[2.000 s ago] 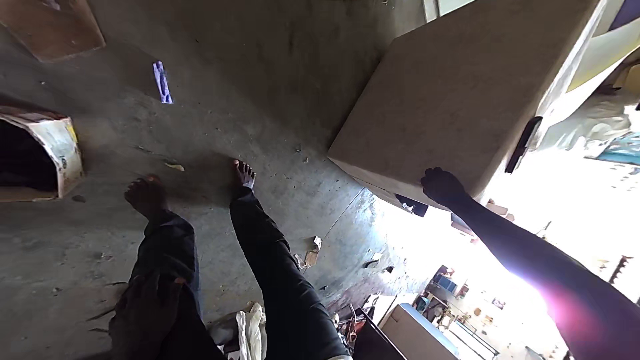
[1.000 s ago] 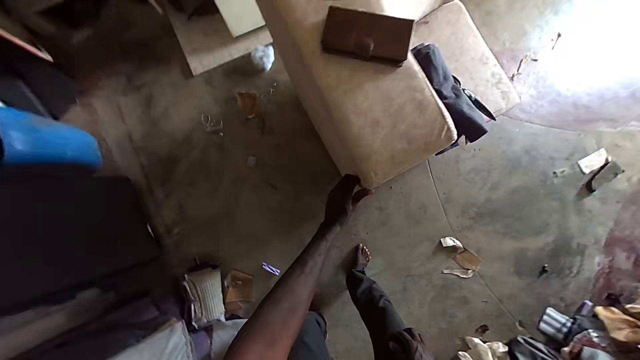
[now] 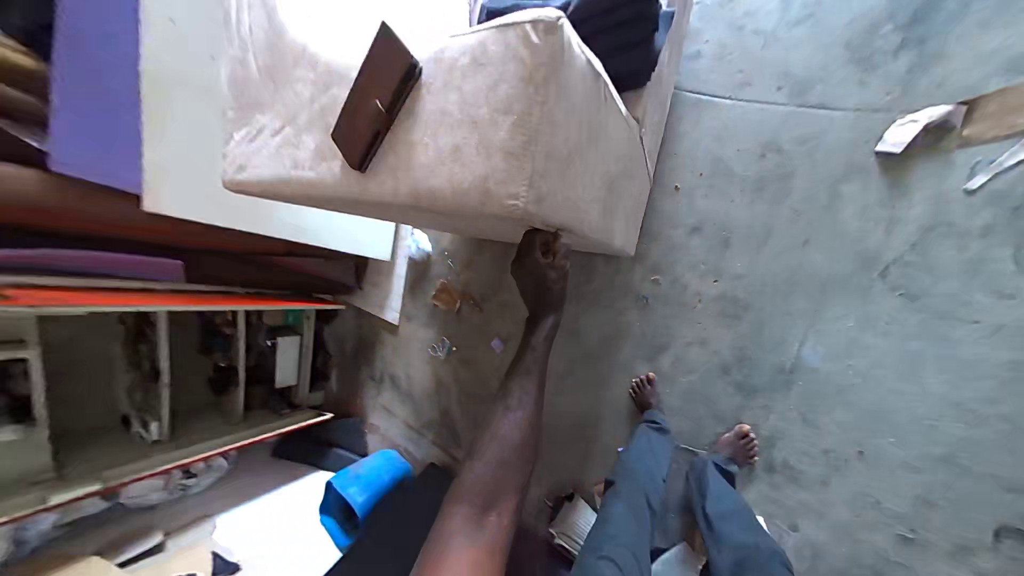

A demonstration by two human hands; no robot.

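A beige upholstered sofa (image 3: 480,136) fills the upper middle of the head view. My left hand (image 3: 542,260) reaches up from the bottom, its fingers curled against the lower edge of the sofa's near end; exactly what its fingertips pinch is hidden. A dark brown wallet-like case (image 3: 376,96) lies at a slant on the sofa's padded surface, up and left of the hand. Dark cloth (image 3: 616,40) is heaped on the sofa at the top. My right hand is out of view.
Shelving with a red-orange edge (image 3: 184,368) stands at left, near a blue plastic container (image 3: 364,488). My bare feet (image 3: 736,444) are on the concrete floor (image 3: 864,336). Scraps lie about, among them a torn piece of cardboard (image 3: 992,116).
The view has turned strongly. The right arm, seen reaching to the sofa two seconds ago, is out of view; my left hand is at the sofa edge, as it was one second ago.
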